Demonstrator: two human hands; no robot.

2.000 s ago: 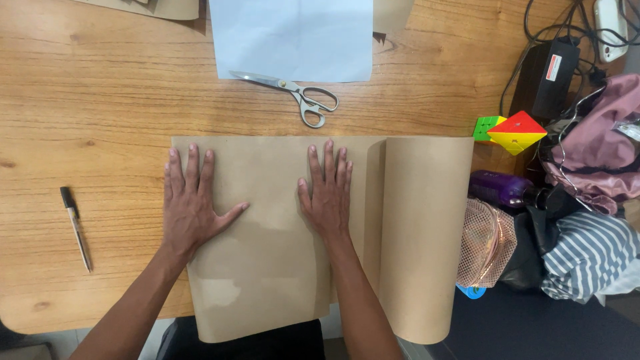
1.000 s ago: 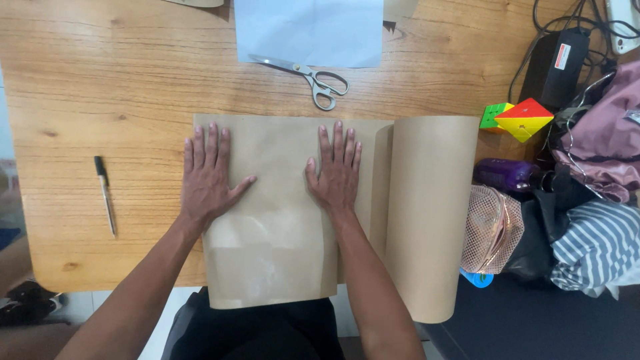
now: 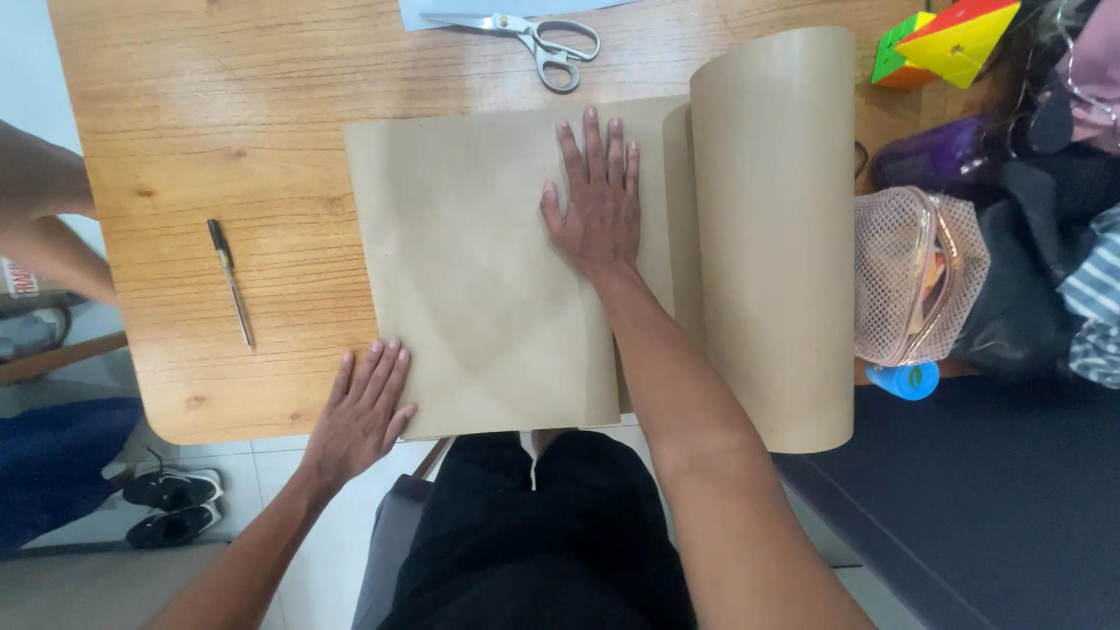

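Observation:
Brown kraft paper (image 3: 490, 280) lies folded over itself on the wooden table (image 3: 289, 87), its near edge at the table's front. The rest of the paper forms a large roll (image 3: 774, 236) on the right. My right hand (image 3: 599, 206) rests flat on the folded sheet, near its far right part, fingers spread. My left hand (image 3: 363, 407) lies at the sheet's near left corner, its fingers on and beside the left edge, holding nothing. Metal scissors (image 3: 542, 44) lie beyond the paper, partly on a pale blue sheet (image 3: 429, 13). A ballpoint pen (image 3: 232, 284) is to the left.
Puzzle cubes (image 3: 949, 44), a purple bottle (image 3: 927, 157), a pink mesh pouch (image 3: 884, 271), a blue cap (image 3: 906, 381) and cloth items crowd the right side. Another person's arm (image 3: 44, 210) shows at the left edge. Black shoes (image 3: 175, 503) stand on the floor.
My left hand has moved from the upper left of the paper down to its near left corner. My right hand stays flat on the paper. Another person's arm has come in at left.

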